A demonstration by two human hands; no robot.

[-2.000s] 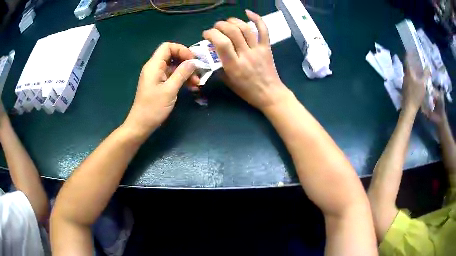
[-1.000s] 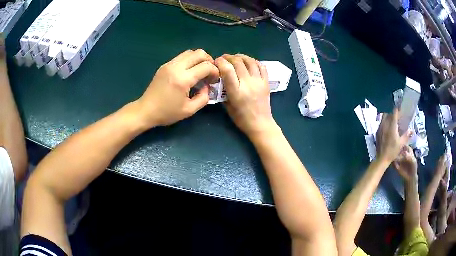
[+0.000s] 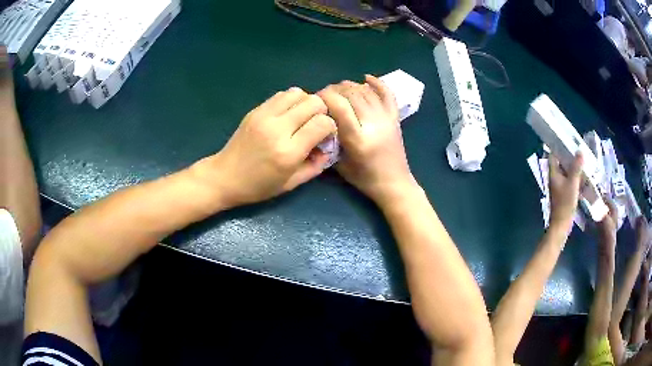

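A white folding carton [image 3: 405,93] lies under and between my two hands at the centre; its far end sticks out to the right past my right hand. My left hand [image 3: 282,143] holds the near end, with a small white part showing below its fingers. My right hand [image 3: 368,136] is closed over the carton's middle. The fingers hide most of the carton and what is at its near end. Another long white carton [image 3: 461,93] with a small green mark lies to the right, its near end bulky and creased.
A carton stack [image 3: 107,36] with flapped ends lies at the upper left, more cartons [image 3: 20,25] beyond it. At right, another person's hands hold a carton [image 3: 561,132] over loose paper slips [image 3: 615,175]. A cable [image 3: 336,24] runs along the back. The table edge curves in front.
The view has swung rightward since the earliest frame. My hands have drawn together over the carton's near end, hiding more of it. The neighbour's carton is now tilted differently.
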